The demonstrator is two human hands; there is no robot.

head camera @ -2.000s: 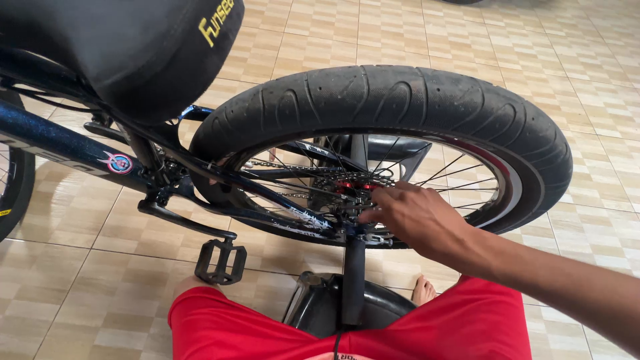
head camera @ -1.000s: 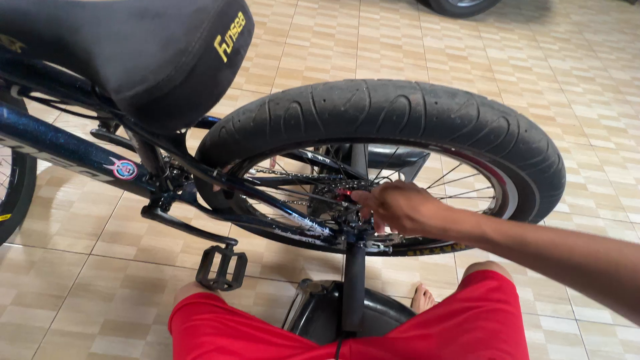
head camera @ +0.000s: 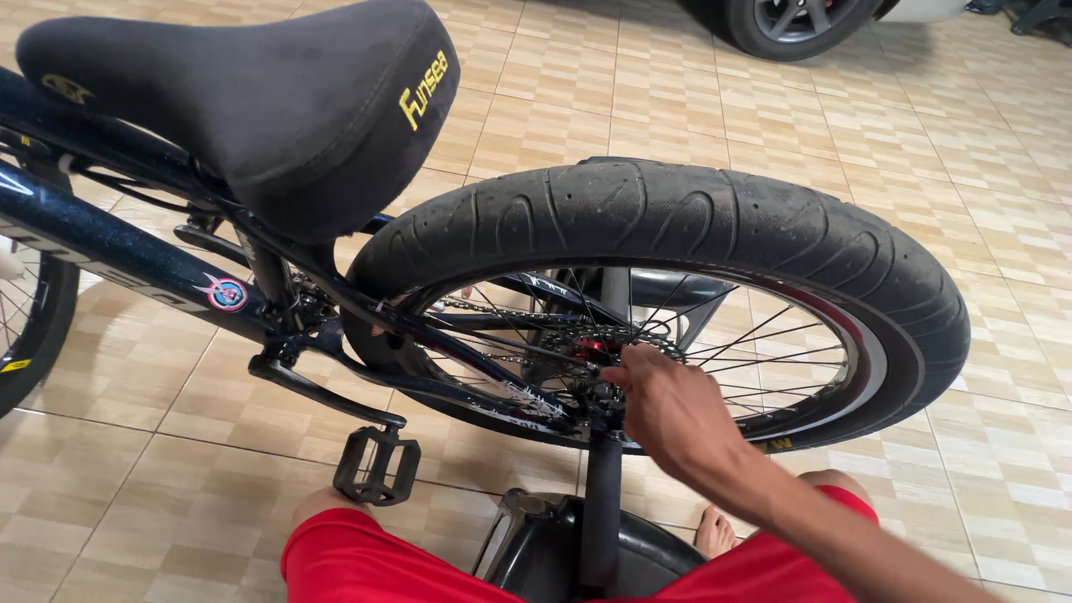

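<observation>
My right hand (head camera: 674, 410) reaches in from the lower right, fingers bent together at the hub of the bicycle's rear wheel, close to the red hub part (head camera: 596, 345) and the brake disc; whether it grips anything is hidden by the fingers. Around the hub stands the wheel's thick black tyre (head camera: 670, 213). The chain (head camera: 502, 314) runs from the hub towards the crank arm (head camera: 322, 394), which bears a black platform pedal (head camera: 377, 465). To the left are the dark blue frame tube (head camera: 126, 255) and the black saddle (head camera: 276, 109). My left hand is out of view.
A black post (head camera: 601, 511) rises beside the hub, by a glossy black rounded object (head camera: 536, 544) between my knees in red shorts. A car wheel (head camera: 796, 25) stands at the top right on the tiled floor (head camera: 837, 126). Part of another spoked wheel shows at the left edge.
My right hand stays at the rear hub, its fingers and wrist shifting slightly. The view has tilted a little, so more of the saddle and the car wheel shows.
</observation>
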